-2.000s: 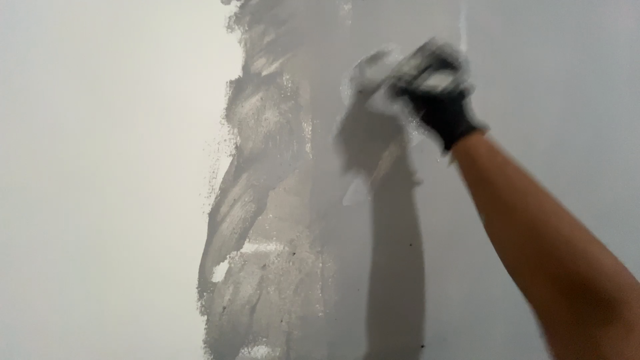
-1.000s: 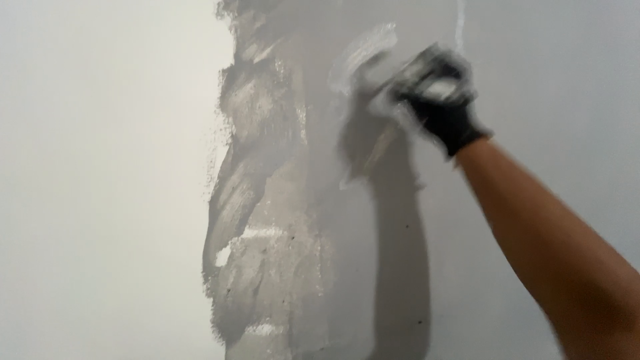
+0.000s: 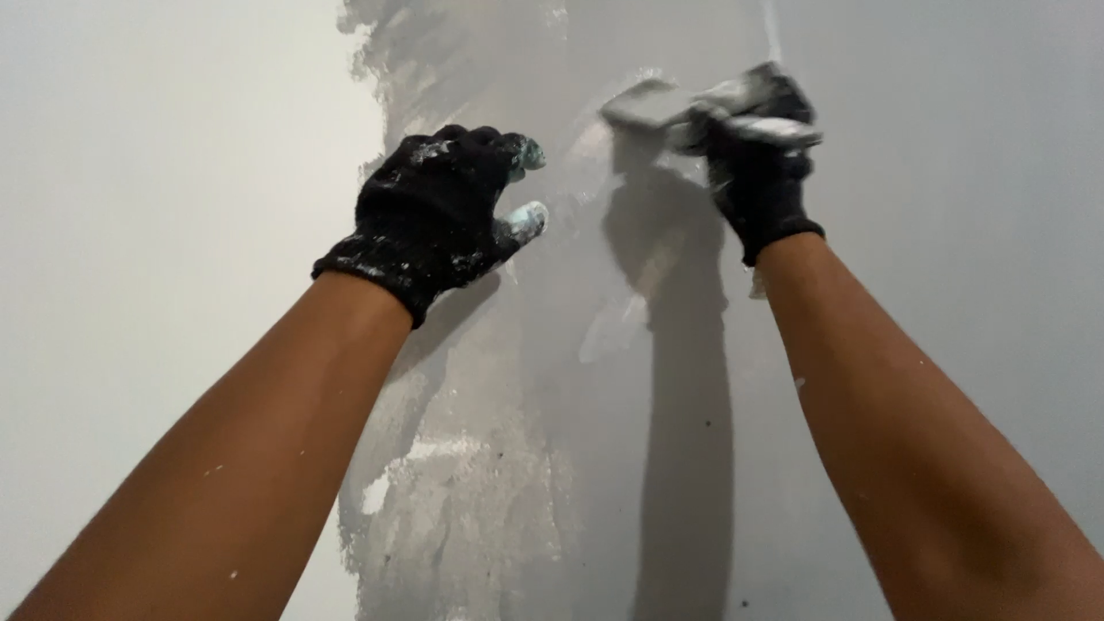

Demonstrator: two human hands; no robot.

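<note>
My right hand (image 3: 759, 147), in a black knit glove smeared with white, grips a putty-coated tool, blurred, that looks like a putty knife (image 3: 642, 103). Its blade end points left, at or close to the wall over a patch of wet filler. My left hand (image 3: 440, 207), in a matching black glove with pale stained thumb and fingertip, is left of the tool, at the wall over the rough grey band (image 3: 457, 483). Its thumb and forefinger are apart with nothing between them.
The wall is smooth off-white (image 3: 172, 172) on the left and grey (image 3: 931, 216) on the right, with a ragged edge along the grey band. A thin whitish streak (image 3: 772, 30) runs above my right hand. The right arm's shadow falls down the grey part.
My left hand has come into view at the left of the tool; neither earlier frame shows it. My right hand stays in about the same area, still holding the tool.
</note>
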